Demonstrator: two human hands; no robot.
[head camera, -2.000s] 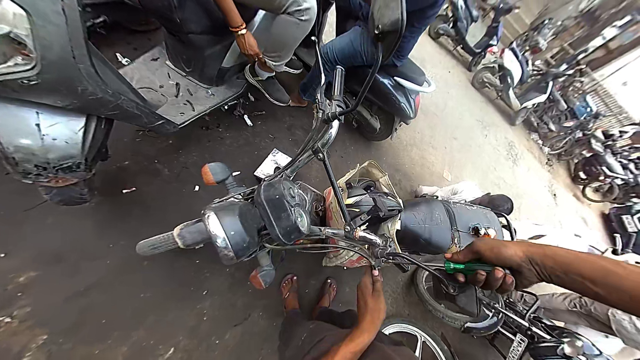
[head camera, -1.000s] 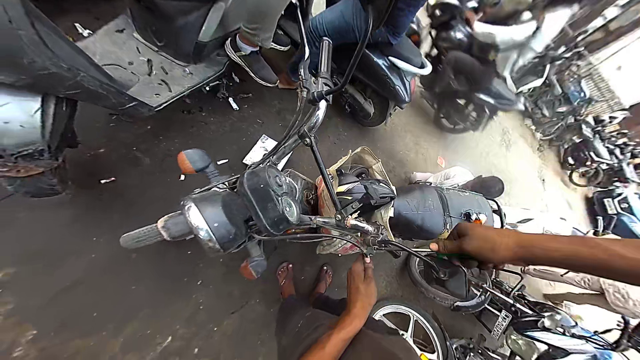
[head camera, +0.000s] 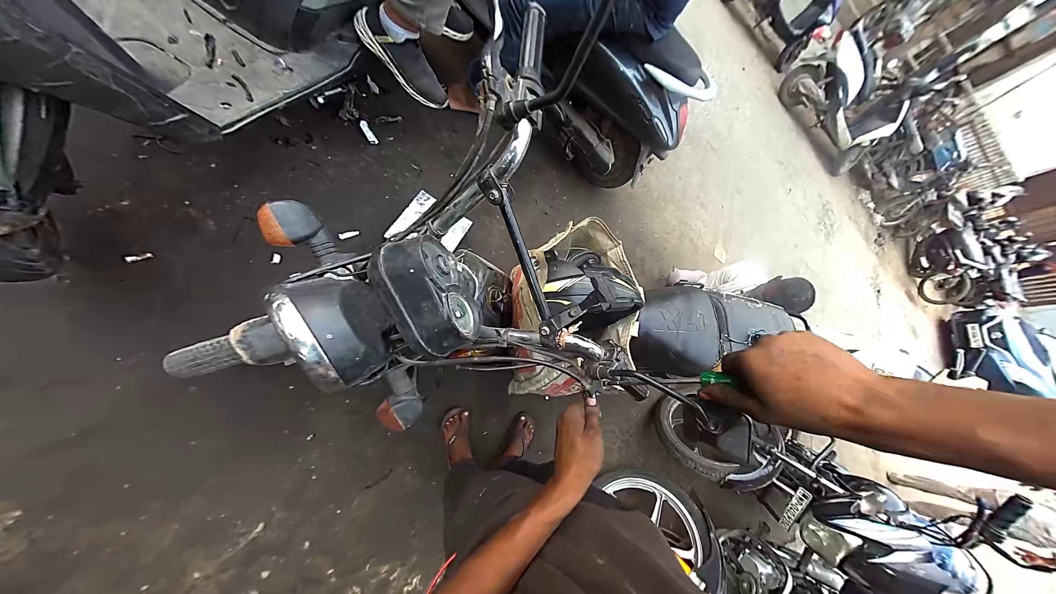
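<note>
A motorcycle handlebar (head camera: 513, 150) with a black crossbar crosses the middle of the view, behind the headlamp (head camera: 318, 337) and the instrument cluster (head camera: 425, 295). My left hand (head camera: 580, 441) is at the near end of the bar, its thumb and fingertips against the lever bracket; whether they grip a part is hidden. At the right, my right hand (head camera: 780, 381) is closed around a screwdriver (head camera: 716, 379) with a green handle, mostly covered by the fingers. Its thin shaft points left toward the bracket; the tip's exact contact cannot be told. Black cables run below the instrument cluster.
A woven bag (head camera: 606, 235) holding dark parts sits behind the handlebar, before the seat (head camera: 676, 330). A scooter (head camera: 165, 74) and people's legs are at the upper left. Another motorcycle (head camera: 858, 536) stands lower right, with parked two-wheelers beyond.
My right hand now covers more of the green screwdriver handle than two seconds ago. My left hand remains at the lever bracket. The view has shifted closer to the motorcycle.
</note>
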